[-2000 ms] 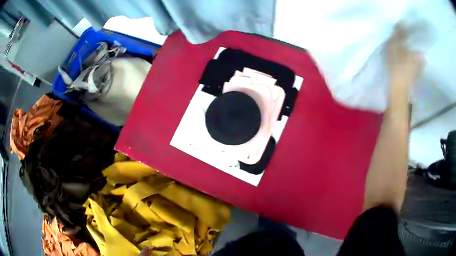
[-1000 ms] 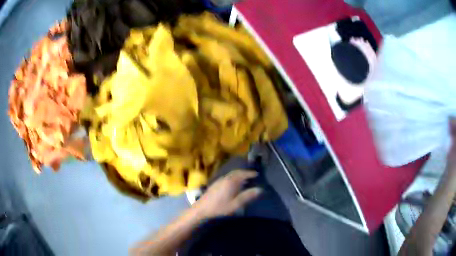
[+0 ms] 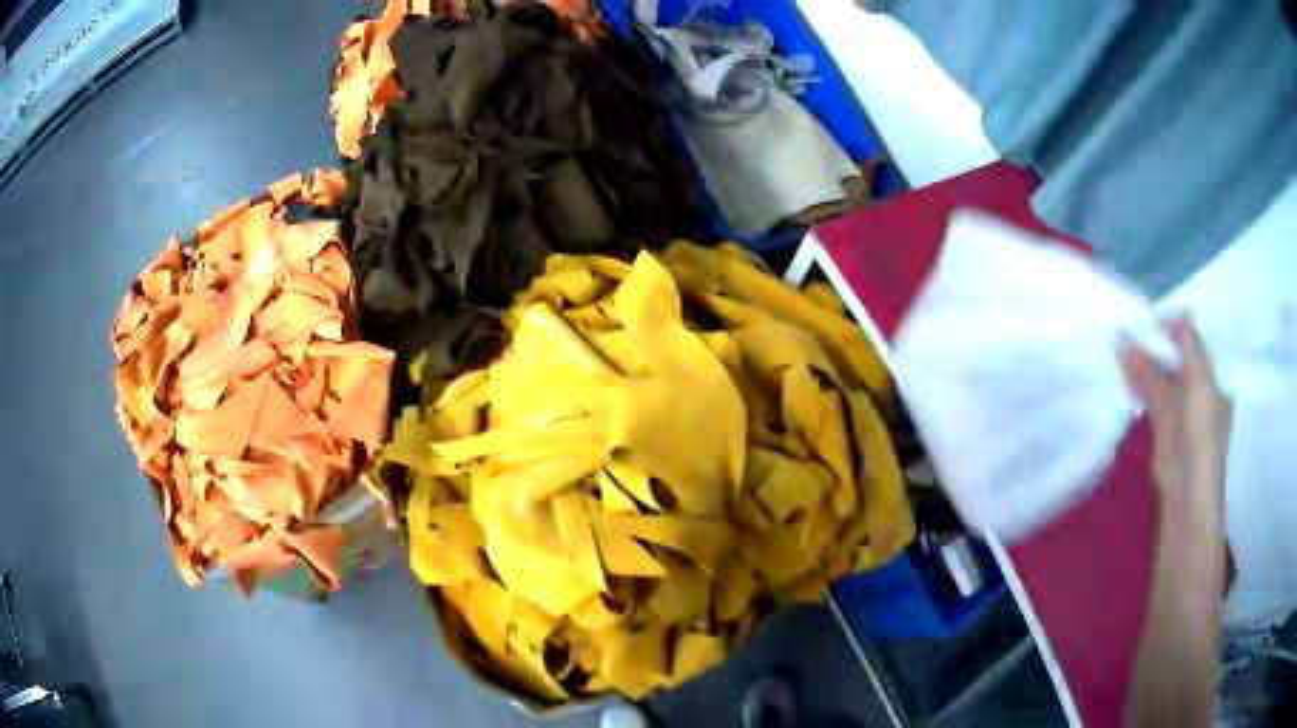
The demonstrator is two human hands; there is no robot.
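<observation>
My right hand holds a white, translucent plastic bag by its right edge, over the red-topped table. The bag is blurred and covers much of the table top. The black round piece and pale pink pieces do not show; the bag hides that part of the table. My left hand is out of the picture.
Yellow offcuts overflow a container left of the table. Dark brown offcuts lie behind them, orange offcuts to the left. A blue crate with grey-beige material stands behind. A blue-grey curtain hangs at the upper right.
The view has swung to the left and over the offcuts. My right hand has brought the white bag across the table towards the offcuts. My left hand, in view one second ago, has left the picture.
</observation>
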